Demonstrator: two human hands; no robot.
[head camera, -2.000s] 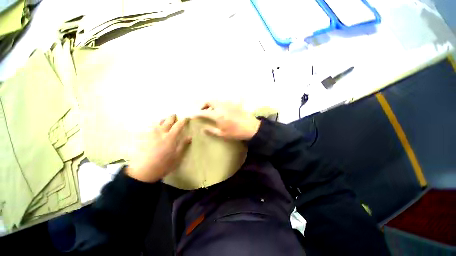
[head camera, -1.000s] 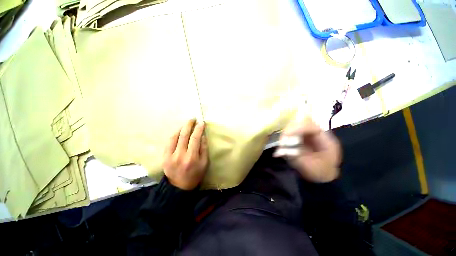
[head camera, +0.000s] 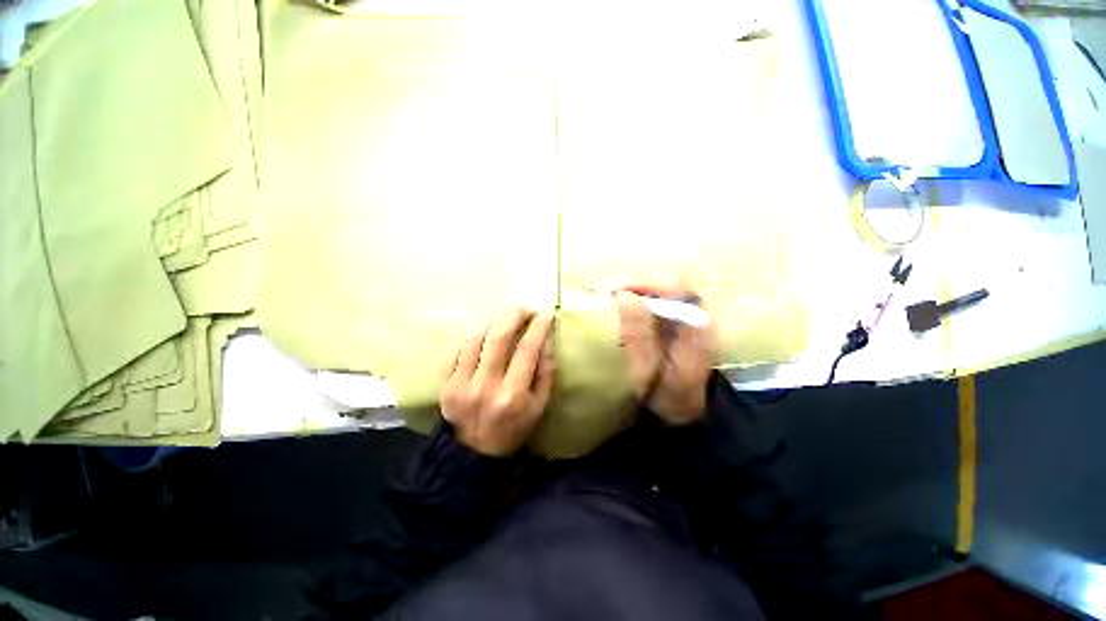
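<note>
A khaki garment panel (head camera: 400, 182) lies flat, partly overexposed, its near end hanging over the table's front edge. Its centre seam (head camera: 558, 206) runs away from me. My left hand (head camera: 497, 382) lies flat on the panel just left of the seam, fingertips near it, gripping nothing visible. My right hand (head camera: 667, 358), slightly blurred, is right of the seam and holds a slim white tool (head camera: 677, 311), perhaps a seam ripper. A thin dark tip points left, close to the seam. The exact contact point is too blurred to tell.
Stacked cut panels (head camera: 109, 231) lie at left. At right are blue embroidery frames (head camera: 849, 127), a tape roll (head camera: 861, 218), thread snips (head camera: 889, 291) with a dark cord, and a dark brush-like tool (head camera: 927, 317). The white table's front edge (head camera: 764, 379) is near my body.
My right hand has moved from beyond the panel's near edge back onto the cloth beside the seam, with the white tool. My left hand stays by the seam. The camera view has shifted.
</note>
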